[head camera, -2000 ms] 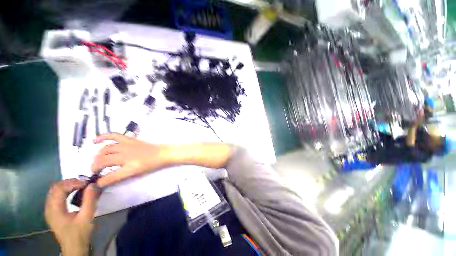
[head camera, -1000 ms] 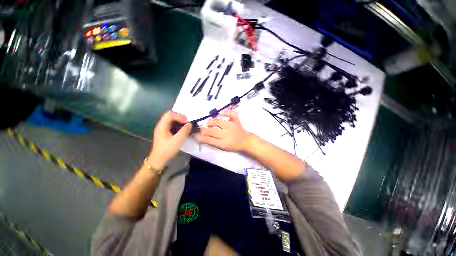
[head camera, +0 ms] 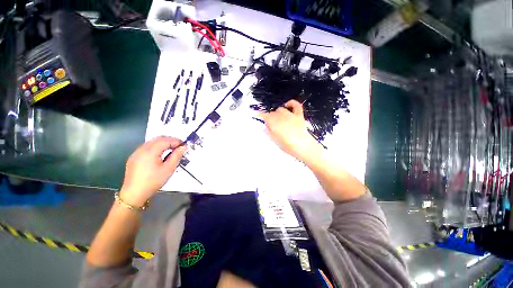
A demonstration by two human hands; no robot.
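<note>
A black wire harness (head camera: 205, 121) runs diagonally across the white board over several small dark fixtures (head camera: 214, 117). My left hand (head camera: 151, 169) pinches the harness near its lower end, where a thin black tie tail (head camera: 191, 174) sticks out. My right hand (head camera: 287, 128) is at the lower left edge of the tangled black pile of cable ties (head camera: 306, 90); its fingertips touch the pile, and whether it grips a tie cannot be told. Red wires (head camera: 207, 35) lie at the upper left, beside a white box (head camera: 171, 25).
Several black strips (head camera: 187, 98) lie left of the harness, with a square black part (head camera: 214, 70) nearby. A blue bin (head camera: 323, 16) stands beyond the white board (head camera: 253, 166). A boxy device (head camera: 53, 62) is at left; clear bags of harnesses (head camera: 455, 146) hang at right.
My right hand has left the harness and moved right to the pile of ties. My left hand stays at the harness's lower end. A tie tail now shows beside it. The camera view has turned.
</note>
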